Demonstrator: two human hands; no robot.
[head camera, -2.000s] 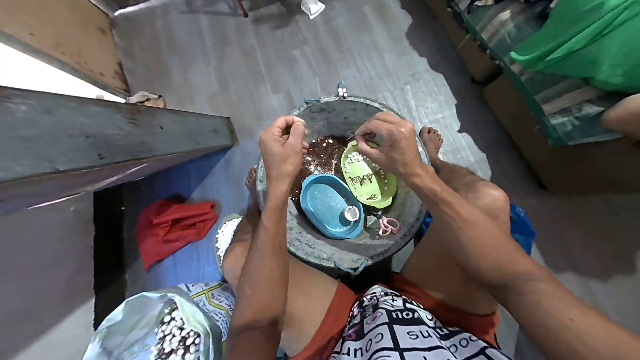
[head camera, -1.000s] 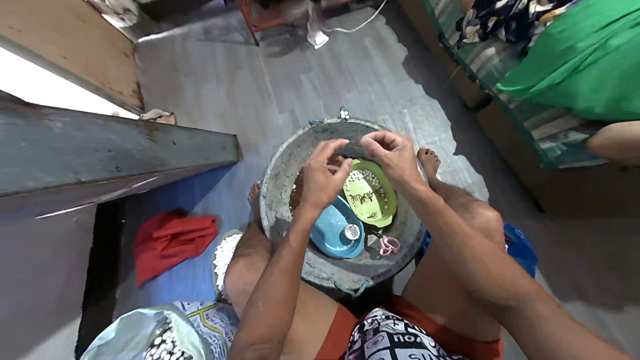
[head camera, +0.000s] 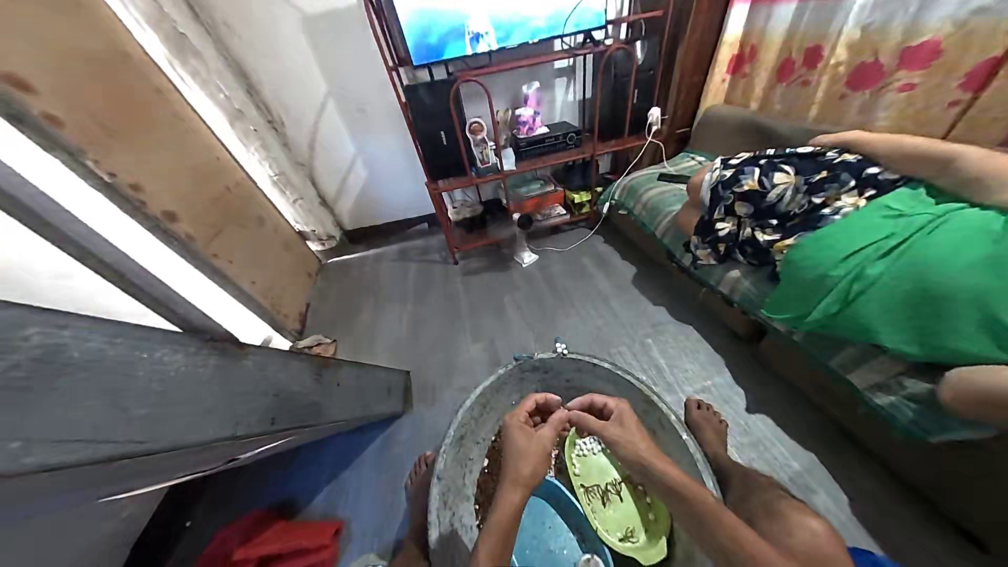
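Observation:
My left hand and my right hand meet at the fingertips above a large round grey tub. Something tiny and dark seems pinched between them, too small to make out. Below my right hand lies a light green oval dish with small white pieces at its far end and thin dark strands in its middle. Beside it, partly under my left forearm, is a blue plastic basin with a small round whitish thing at its near edge. Brown loose material shows at the tub's left side.
My feet stand on either side of the tub. A red cloth lies on the floor at left, below a grey wooden panel. Ahead stands a metal rack with a television. At right a person in green lies on a sofa.
The view has tilted up strongly toward the rack and television. My hands, apart in both earlier frames, have come together at the fingertips.

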